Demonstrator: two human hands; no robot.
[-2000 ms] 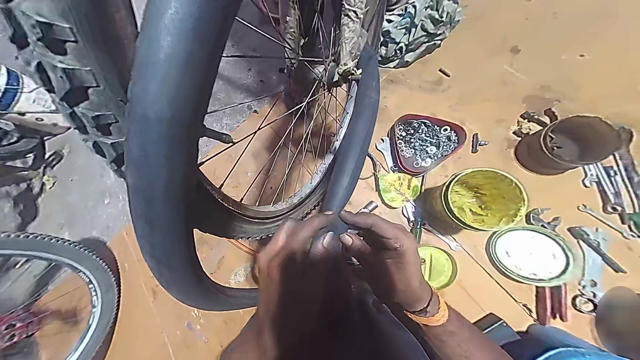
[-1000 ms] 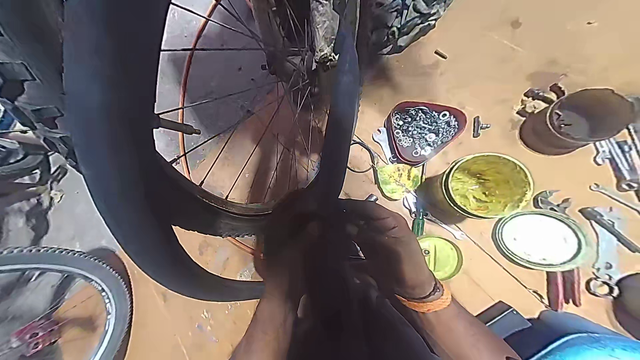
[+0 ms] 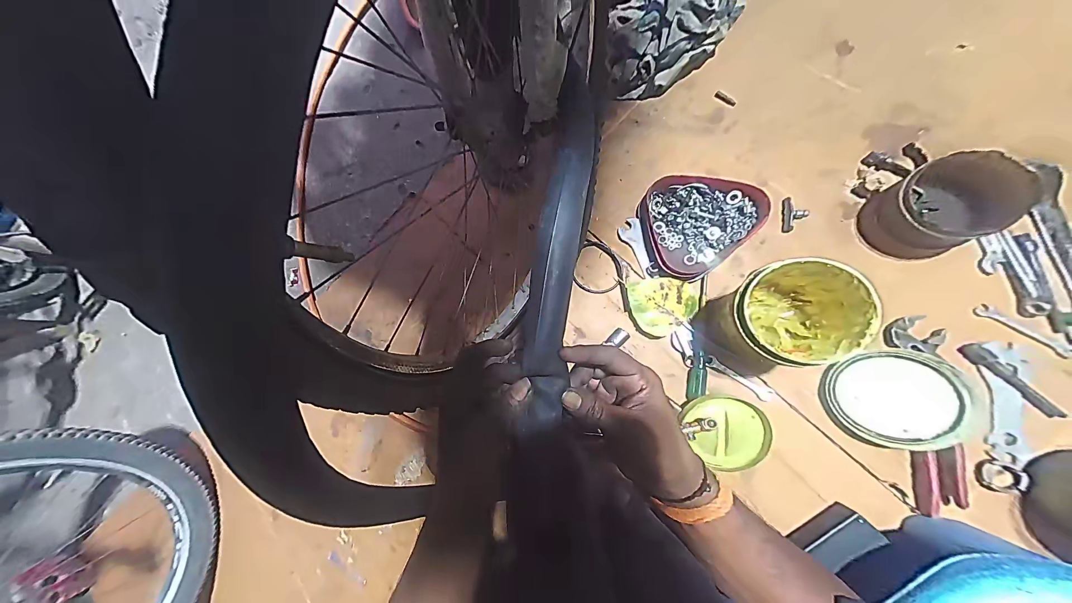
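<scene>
A black rubber inner tube (image 3: 557,243) runs down the middle of the view and loops wide to the left, its metal valve stem (image 3: 322,250) pointing right. My left hand (image 3: 481,402), mostly in shadow, grips the tube from the left. From the right, my right hand (image 3: 628,406), with an orange band at the wrist, pinches the same stretch between thumb and fingers. The tube is creased between the hands. Behind it stands a spoked bicycle wheel (image 3: 377,362) with a tyre. What lies below the hands is dark.
At the right are a red tray of nuts and washers (image 3: 703,222), an open tin of yellow grease (image 3: 812,310), a round lid (image 3: 896,398), a brown can (image 3: 946,205) and several wrenches (image 3: 1017,327). Another bicycle wheel (image 3: 197,502) lies at the lower left.
The view has moved closer to the work. The big loop of tube has shifted left relative to the wheel. Both hands stay on the tube, and my right fingers are more spread.
</scene>
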